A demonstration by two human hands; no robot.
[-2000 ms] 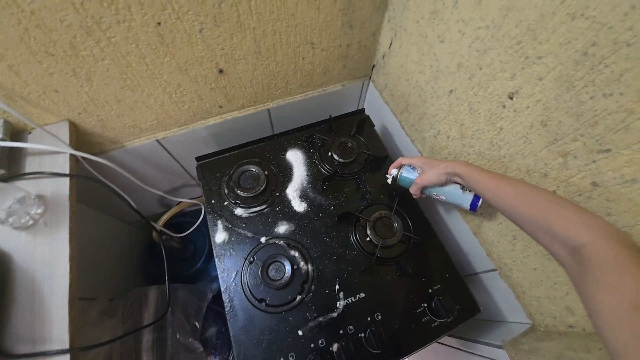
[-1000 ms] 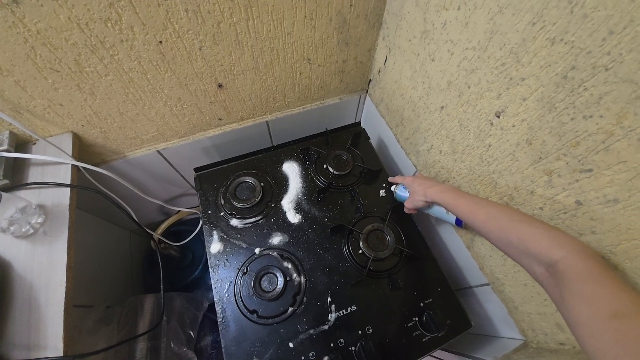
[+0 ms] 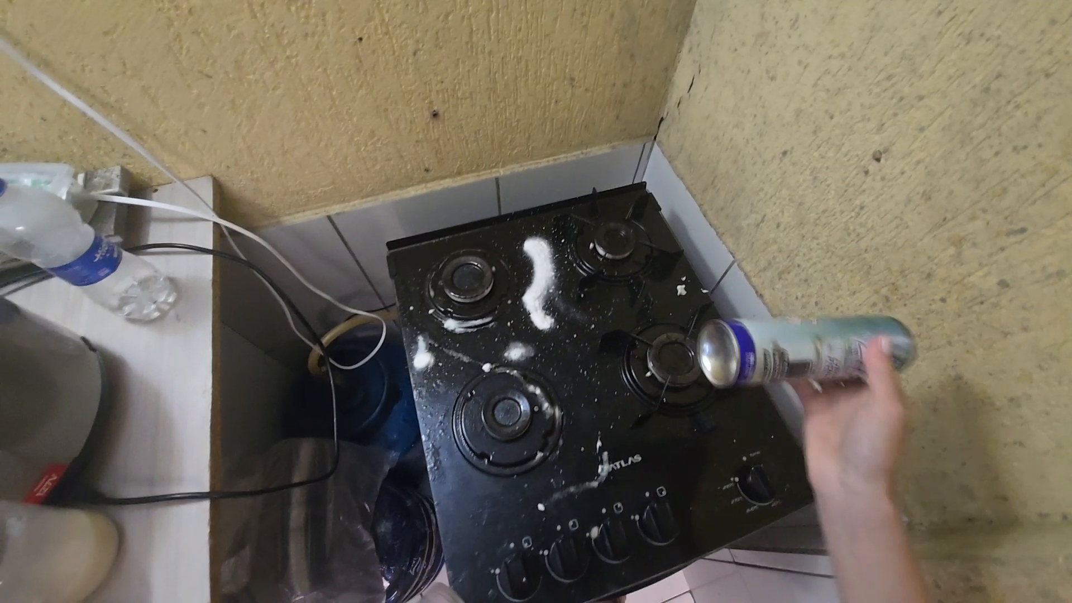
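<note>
My right hand (image 3: pixel 858 427) grips an aerosol spray can (image 3: pixel 808 350), which lies on its side in the air over the right edge of the stove, its metal base pointing left. Below and left is a black Atlas gas stove (image 3: pixel 586 402). A curved strip of white foam (image 3: pixel 538 283) lies between the two rear burners, with smaller foam spots by the left burners and white specks across the top. Pan supports stand on the right burners; the left burners are without them. A pale blurred patch at the bottom edge is too cut off to identify. My left hand is not plainly visible.
A countertop (image 3: pixel 163 377) at left holds a plastic bottle (image 3: pixel 100 264) and an appliance. White (image 3: pixel 276 251) and black cables (image 3: pixel 335 419) hang beside the stove, above a blue container (image 3: pixel 360 385) and clear plastic (image 3: pixel 293 519). Textured yellow walls (image 3: pixel 837 184) meet behind the stove.
My right hand has moved off the rear right side of the stove toward the front right and turned the can, so its base now points left. The foam strip looks the same.
</note>
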